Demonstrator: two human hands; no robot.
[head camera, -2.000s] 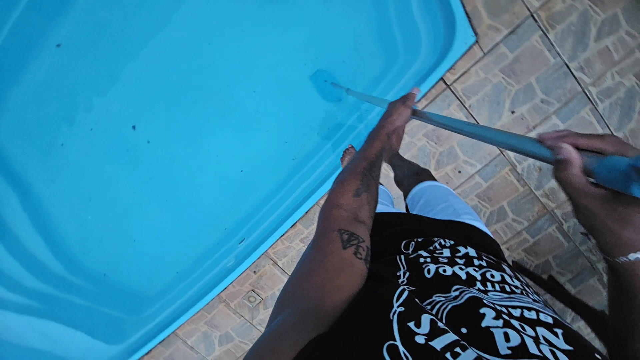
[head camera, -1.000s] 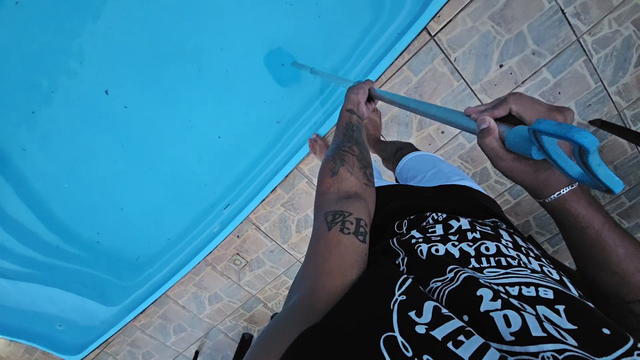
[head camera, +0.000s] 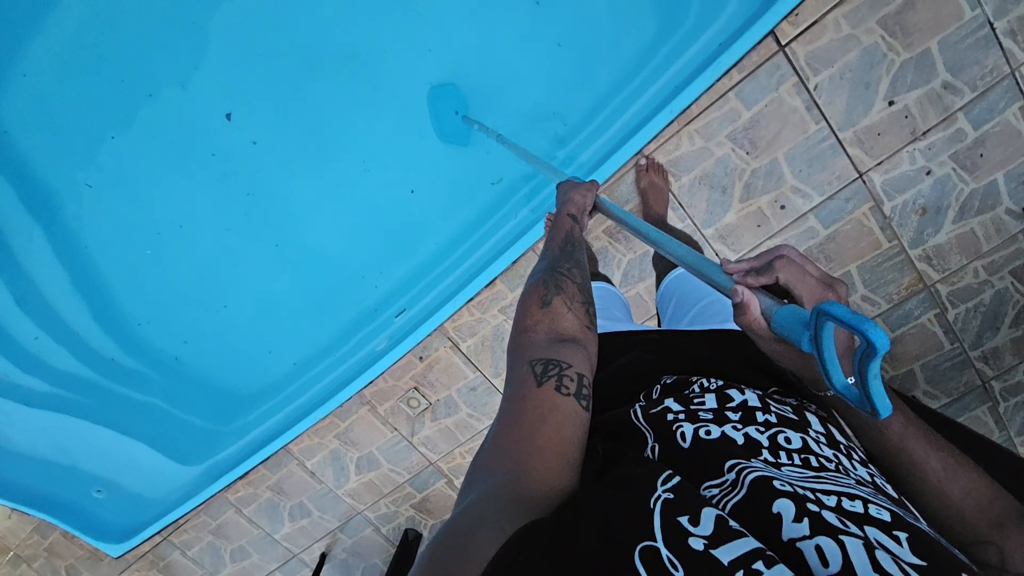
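Note:
A long grey pole (head camera: 664, 242) slants from the upper middle down to the right, ending in a blue loop handle (head camera: 874, 364). My left hand (head camera: 578, 198) is closed around the pole above the pool's edge. Farther up the pole, near the handle, my right hand (head camera: 780, 284) holds it between thumb and fingers. The pole's far end meets a darker blue pool cleaning head (head camera: 450, 114), which lies in the pool water; its exact form is blurred by the water.
The blue pool's rim (head camera: 336, 392) runs diagonally beside my bare feet (head camera: 654, 186). Stone-patterned tiles (head camera: 792, 160) pave the deck, with a small square drain cover (head camera: 414, 402) in them. Curved steps (head camera: 72, 384) show at the pool's lower left, and small dark specks dot the pool.
The pole's handle end, hidden or cut off two seconds ago, has come fully into view. Both hands stay on the pole. The view has shifted along the pool's edge.

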